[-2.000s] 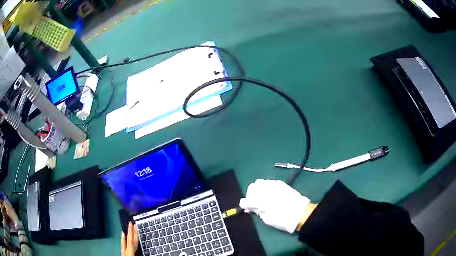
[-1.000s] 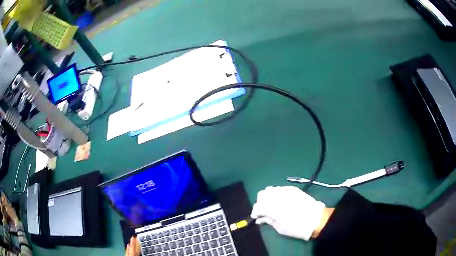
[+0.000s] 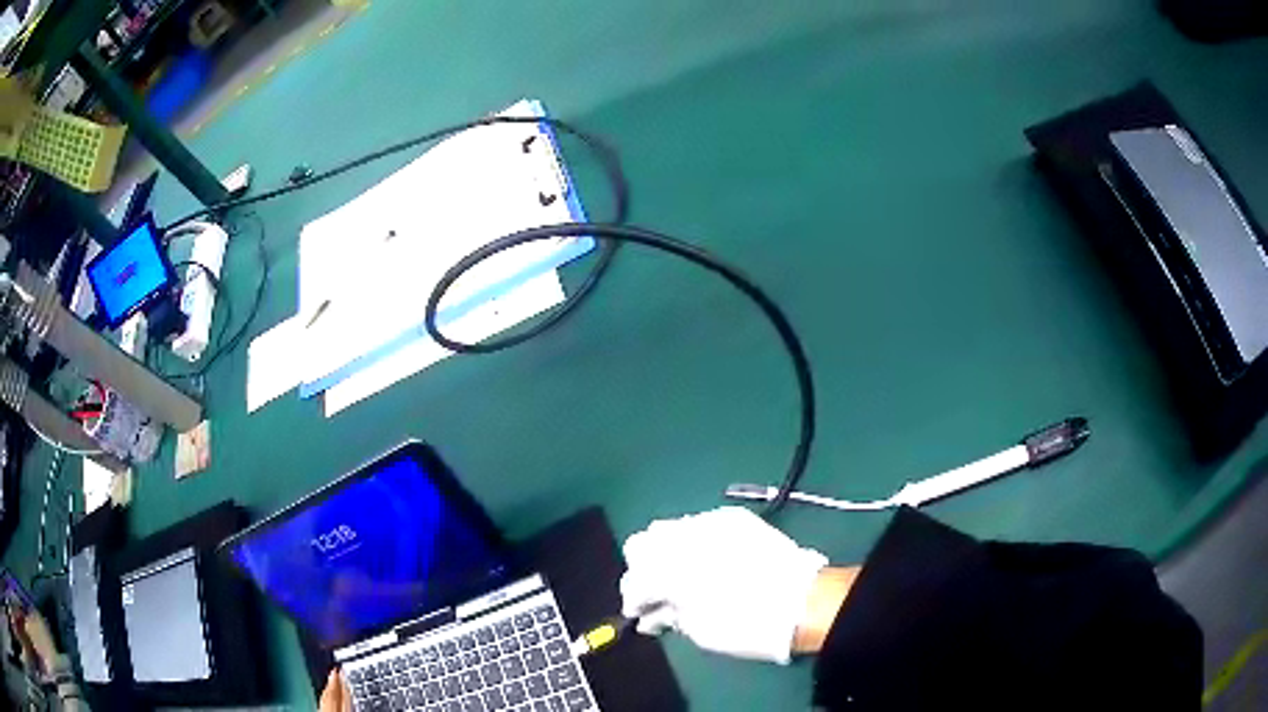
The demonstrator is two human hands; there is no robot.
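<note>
A silver mini laptop point(image 3: 473, 659) stands open on a black foam pad point(image 3: 577, 556). Its touchscreen point(image 3: 364, 545) shows a blue picture and 12:18. My right hand point(image 3: 723, 581), in a white glove, grips the yellow-marked plug point(image 3: 598, 637) of the black cable point(image 3: 793, 355) at the laptop's right side. Whether the plug is fully seated cannot be told. My left hand point(image 3: 334, 693) is bare and mostly cut off by the bottom edge, its fingers at the laptop's left side. The white adapter lead point(image 3: 966, 474) lies on the mat beyond my right hand.
A clipboard with paper sheets point(image 3: 417, 251) lies under the cable loop. Closed laptops sit on foam at the left point(image 3: 164, 619) and right point(image 3: 1199, 230). A small monitor point(image 3: 131, 273), power strip point(image 3: 202, 289) and pen cup point(image 3: 120, 424) stand back left. Another person's hand point(image 3: 31, 633) shows far left.
The view has shifted, moving the bench items left in the picture. My right hand stays at the plug beside the laptop. Less of my left hand shows than two seconds ago.
</note>
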